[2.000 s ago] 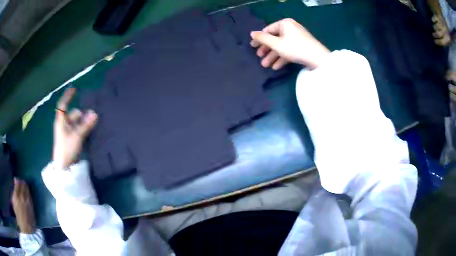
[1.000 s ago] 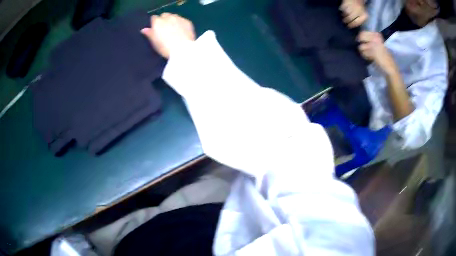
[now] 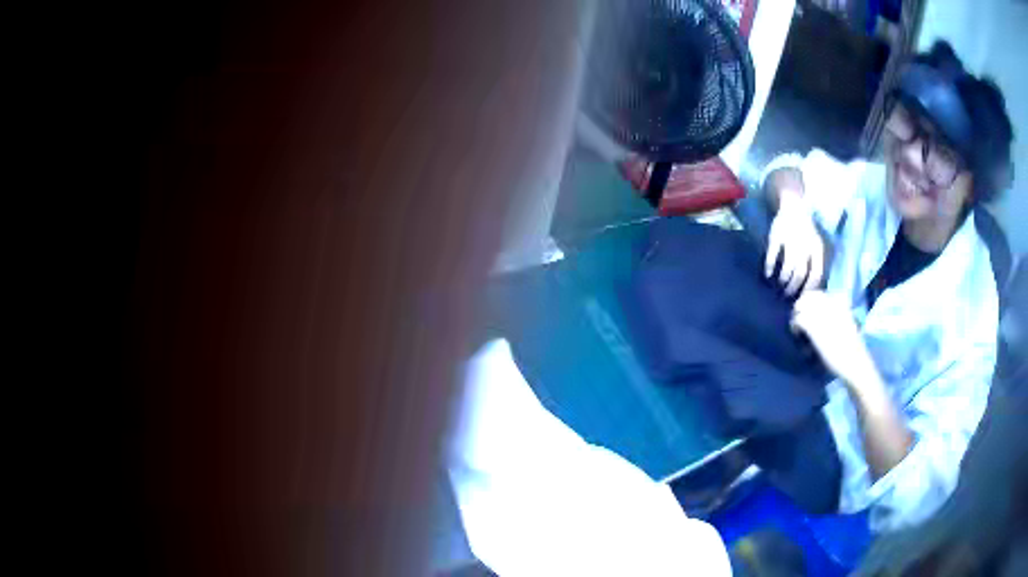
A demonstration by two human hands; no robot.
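A dark, reddish-brown blurred shape very close to the lens covers the left half of the view. It may be a hand, but I cannot tell whose or which. My right sleeve point(image 3: 586, 485), white and overexposed, reaches in from the bottom, and its end meets the edge of the dark shape. My right hand is hidden. No clear outline of my left hand shows. The black blanks in front of me are hidden too. Other dark blanks point(image 3: 721, 327) lie in a pile on the green tabletop point(image 3: 575, 361) before the neighbour at right.
A person in a pale coat point(image 3: 924, 361), with glasses and a dark cap or visor, sits at right, hands at the pile. A black fan point(image 3: 671, 73) stands behind the table beside a red object point(image 3: 693, 186). Something blue point(image 3: 795, 530) is below the table edge.
The view has swung right and up, showing the neighbour's head and the fan. The dark shape now covers the left. My blanks and right hand have gone from sight.
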